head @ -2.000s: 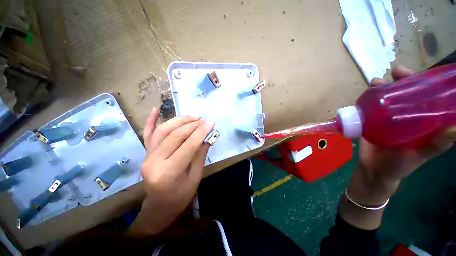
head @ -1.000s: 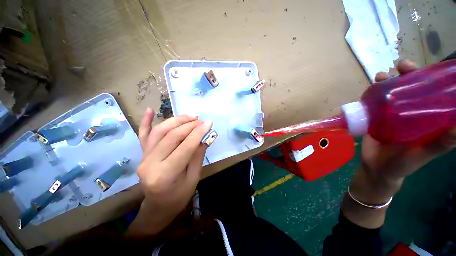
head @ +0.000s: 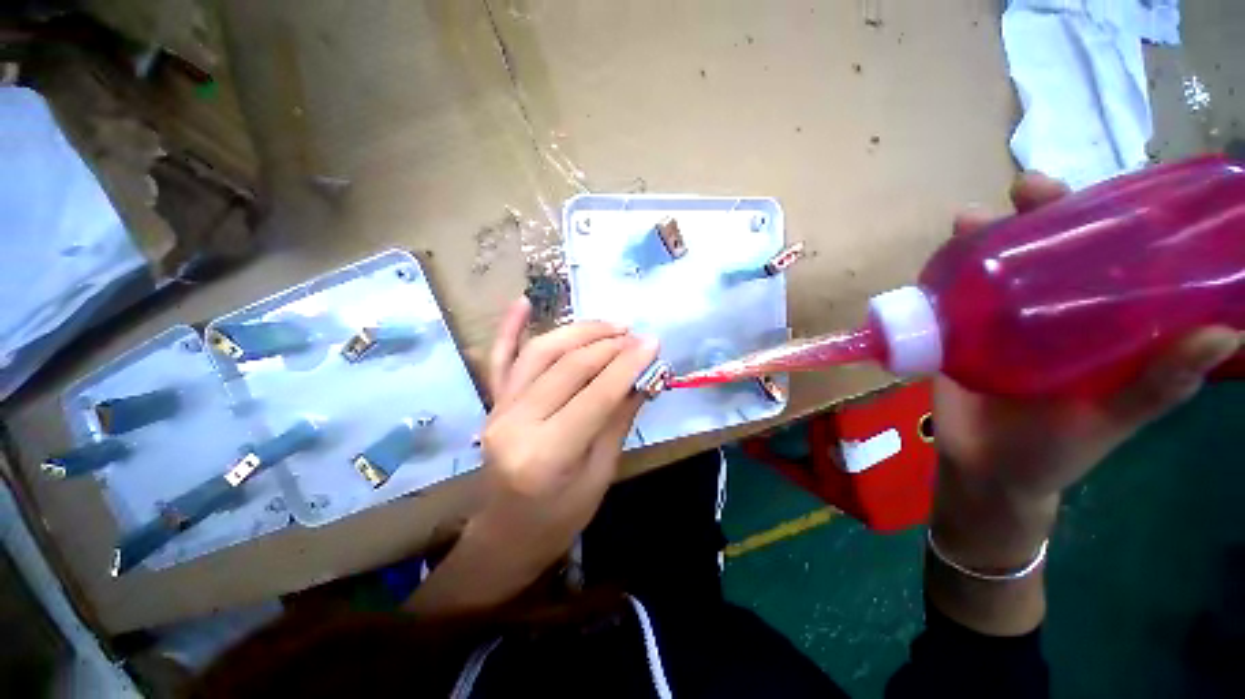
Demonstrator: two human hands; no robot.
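Note:
A pale square peg tray (head: pixel 683 307) lies in front of me with four upright posts. My left hand (head: pixel 567 410) has its fingertips closed around the tip of the tray's near-left post (head: pixel 655 380). My right hand (head: pixel 1010 423) holds a pink-red squeeze bottle (head: pixel 1079 287) on its side. The bottle's long red nozzle (head: pixel 785 358) points left, and its tip is at the gold end of that near-left post. The nozzle passes over the near-right post (head: pixel 769 391), partly hiding it. Whether liquid comes out cannot be told.
Two more peg trays with posts stand side by side at the left (head: pixel 444 358). A white cloth (head: pixel 1079 89) lies at the back right. Dark debris (head: pixel 546 291) lies beside the front tray. A cardboard box with white liner (head: pixel 62 219) is at far left. A red stool (head: pixel 888 458) stands below.
The nozzle tip has moved left from the near-right post to the near-left post. The whole view has shifted, so the trays appear farther right. My left hand stays at the same post.

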